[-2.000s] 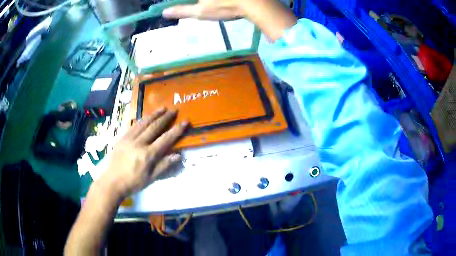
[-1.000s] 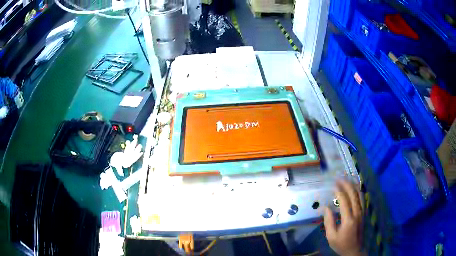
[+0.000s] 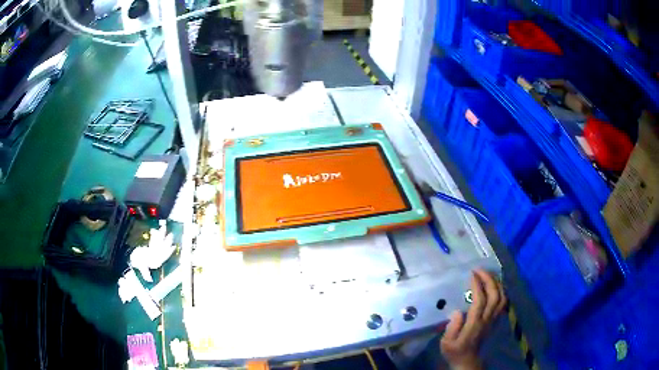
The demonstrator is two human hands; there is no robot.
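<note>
The orange fixture plate (image 3: 318, 189) with white handwriting lies on the white machine bed (image 3: 253, 303). Its pale green cover frame (image 3: 332, 230) is closed flat over it, around a thin black frame (image 3: 394, 170). The silver dispensing head (image 3: 278, 54) hangs behind the fixture's back edge. My right hand (image 3: 473, 318) holds nothing; its fingers are slightly bent at the bed's front right corner, beside the round greenish button (image 3: 469, 296). Whether a finger presses it, I cannot tell. My left hand is out of the picture.
Blue-handled pliers (image 3: 459, 206) lie right of the fixture. At left on the green bench (image 3: 79, 170) are thin black frames (image 3: 119, 126), a controller box (image 3: 155, 184), a black frame stack (image 3: 87, 235), white scraps (image 3: 152, 253) and a pink pad (image 3: 141, 350). Blue bins (image 3: 506, 173) stand at right.
The raised cover frame has come down onto the fixture. My left hand has left the picture. My right hand moved from the cover to the front right corner. The dispensing head has shifted right.
</note>
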